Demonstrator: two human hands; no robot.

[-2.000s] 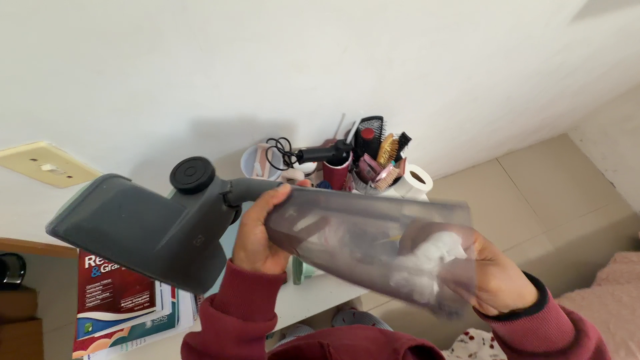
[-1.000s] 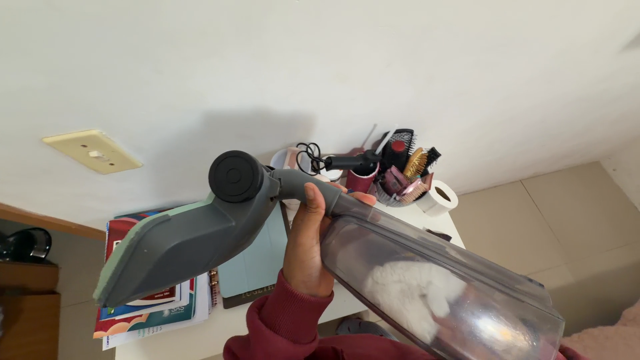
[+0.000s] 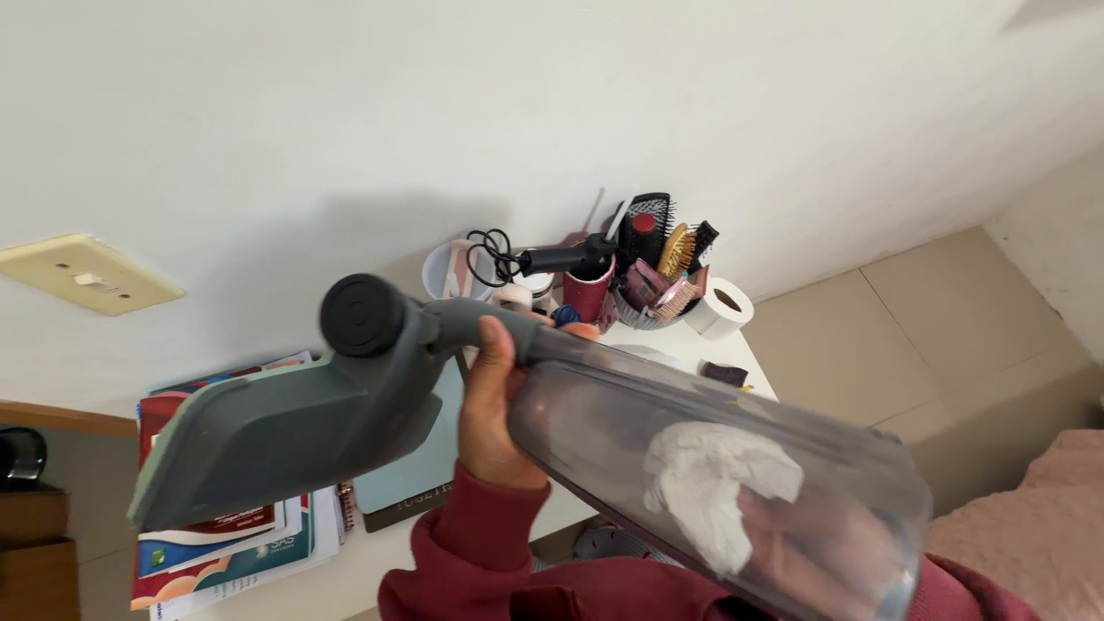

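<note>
My left hand (image 3: pixel 496 414) is wrapped around the grey neck of what looks like a vacuum or steam mop head part (image 3: pixel 285 431) with a black round knob (image 3: pixel 362 315). From that neck a clear smoky plastic container (image 3: pixel 604 405) slants down to the right. Inside it, a crumpled white cloth or paper (image 3: pixel 720 483) lies against the wall. My right hand (image 3: pixel 811 552) shows blurred through the plastic, reaching in from the lower right end, with its fingers at the white wad. How firmly they hold it is hard to see.
Behind stand a maroon cup (image 3: pixel 589 289) with a black corded styling tool (image 3: pixel 561 257), a basket of hairbrushes (image 3: pixel 647 315) and a paper roll (image 3: pixel 720 309) on a white table (image 3: pixel 552 504). Books (image 3: pixel 233 561) lie lower left. A switch plate (image 3: pixel 90 274) is on the wall.
The container has tilted more steeply than two seconds ago, its right end now lower. The white wad has moved away from the open end since the earliest frame. My left hand keeps its hold on the neck.
</note>
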